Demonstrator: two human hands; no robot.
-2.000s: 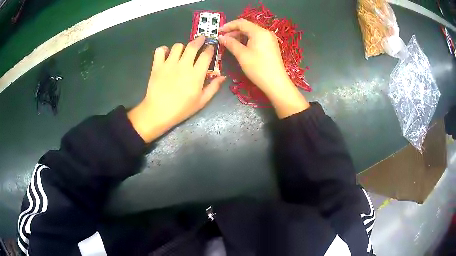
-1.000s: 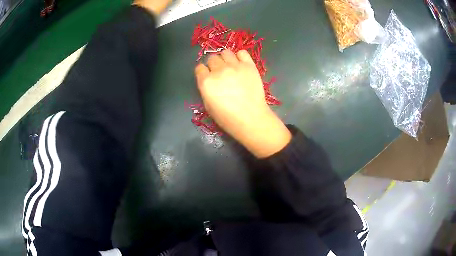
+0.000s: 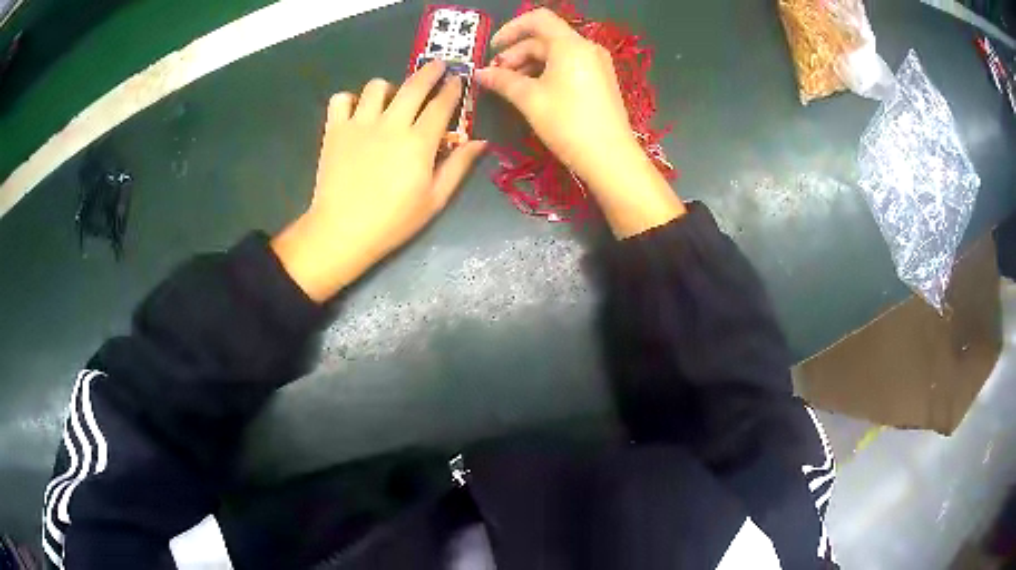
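A red-edged phone housing (image 3: pixel 453 39) lies flat on the dark green bench, its white patterned end with dark dots pointing away from me. My left hand (image 3: pixel 379 167) lies over its near half, fingertips pressing on it and thumb at its near end. My right hand (image 3: pixel 568 106) is at the housing's right edge, thumb and forefinger pinched together there. A small red bit shows at the fingertips, likely a red side strip, mostly hidden. A loose heap of red side strips (image 3: pixel 633 78) lies to the right, partly under my right hand and wrist.
A pale rail (image 3: pixel 167 91) curves along the bench's far left, with the green conveyor belt (image 3: pixel 100 45) beyond. Black small parts (image 3: pixel 103 206) lie at far left. At right are a bag of orange parts (image 3: pixel 827 45), a clear plastic bag (image 3: pixel 920 178) and a cardboard carton (image 3: pixel 919 351) below the edge.
One second ago my left arm reached over the belt and my right hand was on the red heap. Now both hands are at a phone housing on the bench.
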